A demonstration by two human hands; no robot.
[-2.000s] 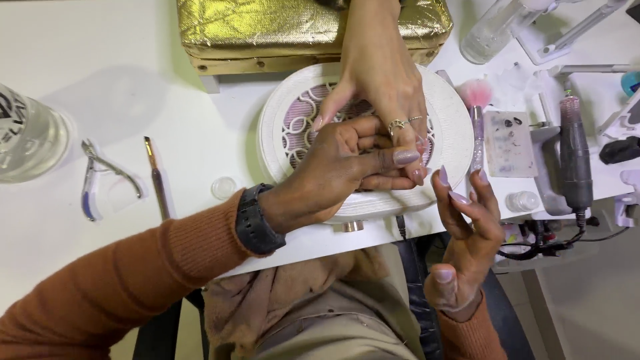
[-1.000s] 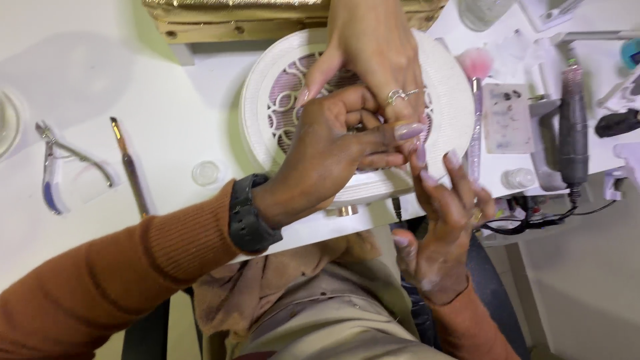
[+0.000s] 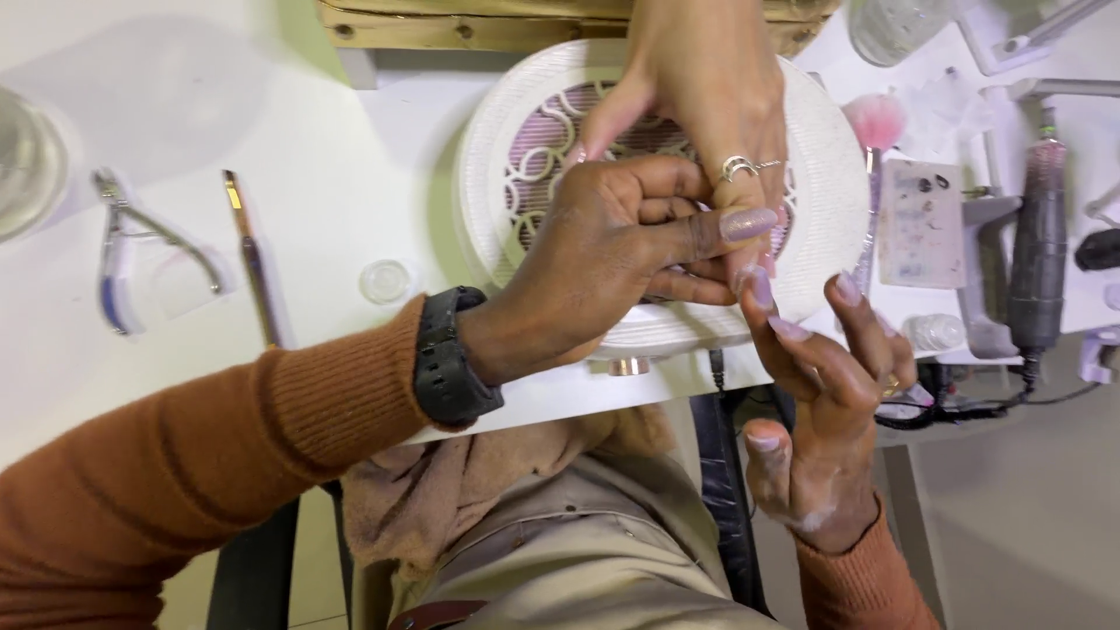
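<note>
My left hand (image 3: 612, 254), with a black watch (image 3: 455, 357) at the wrist, grips the fingers of another person's hand (image 3: 709, 96), which comes in from the top and wears silver rings. Both are over a round white nail dust collector (image 3: 831, 201) with a scrollwork grille (image 3: 542, 162). Below and to the right, my right hand (image 3: 822, 385) is palm up with its fingers apart, holding nothing. Its index fingertip is at the other person's fingertip; whether they touch I cannot tell. Whitish dust marks my right palm.
Cuticle nippers (image 3: 153, 232) and a brush (image 3: 251, 262) lie at left, near a small clear cap (image 3: 385, 281). A gold cushion (image 3: 542, 22) stands at the back. On the right are a pink-tipped brush (image 3: 873, 131), a stained plate (image 3: 921, 223) and a nail drill handpiece (image 3: 1037, 254).
My right hand has come closer to the held fingers, its index finger now at their tips. My left hand keeps its grip. The view has shifted somewhat.
</note>
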